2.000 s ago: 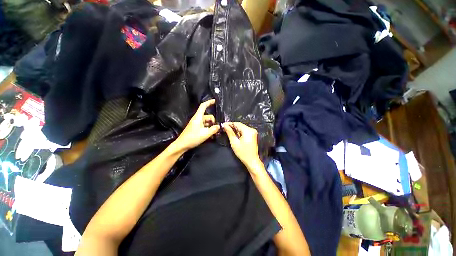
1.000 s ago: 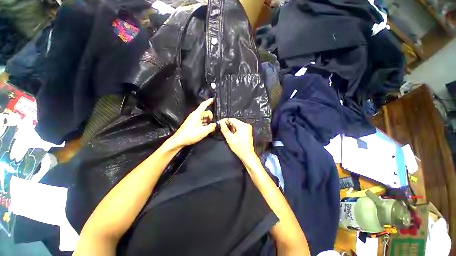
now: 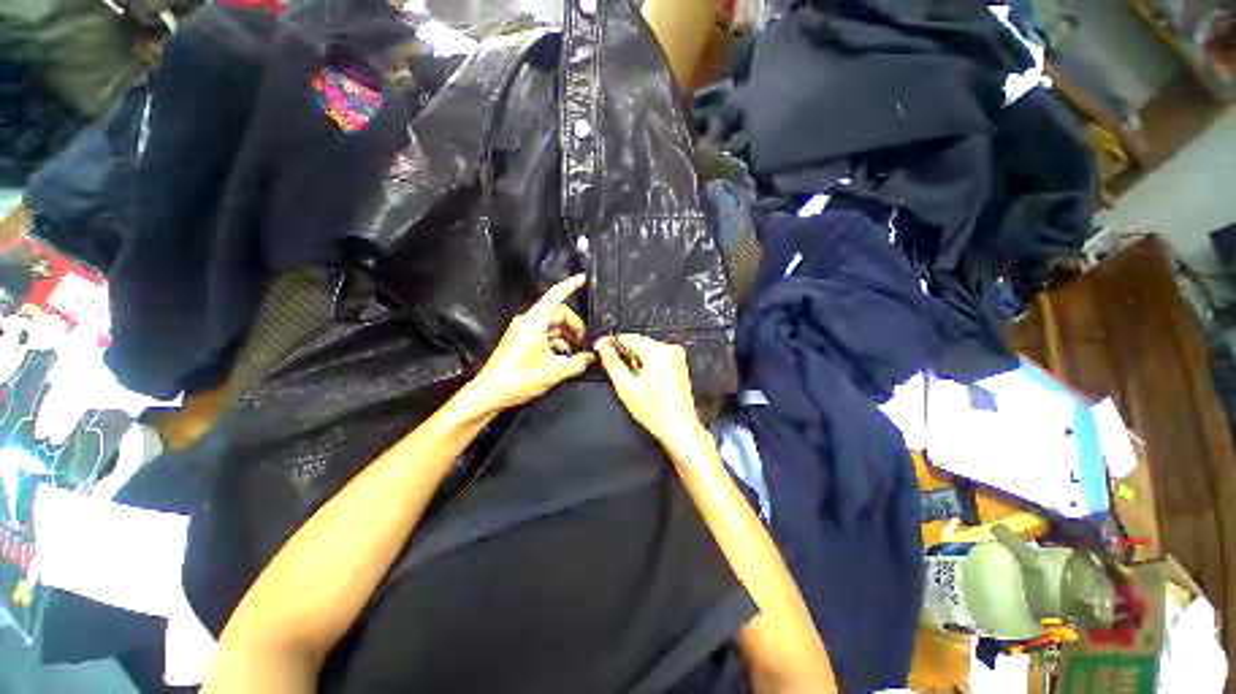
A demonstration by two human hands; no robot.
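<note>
A glossy black jacket lies in front of me, with pale snap buttons down its front strip and a pocket at the right. My left hand pinches the jacket's edge near the bottom of the button strip, its index finger pointing up along the strip. My right hand pinches the same edge just to the right, fingertips almost touching the left ones. A small dark thing shows at the right fingers; I cannot tell what it is. Matte black cloth lies below, between my forearms.
Dark garments lie at left and black ones at upper right. A navy garment is at right. Beyond it are papers, a greenish bottle and a green-red carton. A cartoon panel is at left.
The view has shifted slightly. Both hands stay at the same edge of the jacket, with only small fingertip movements.
</note>
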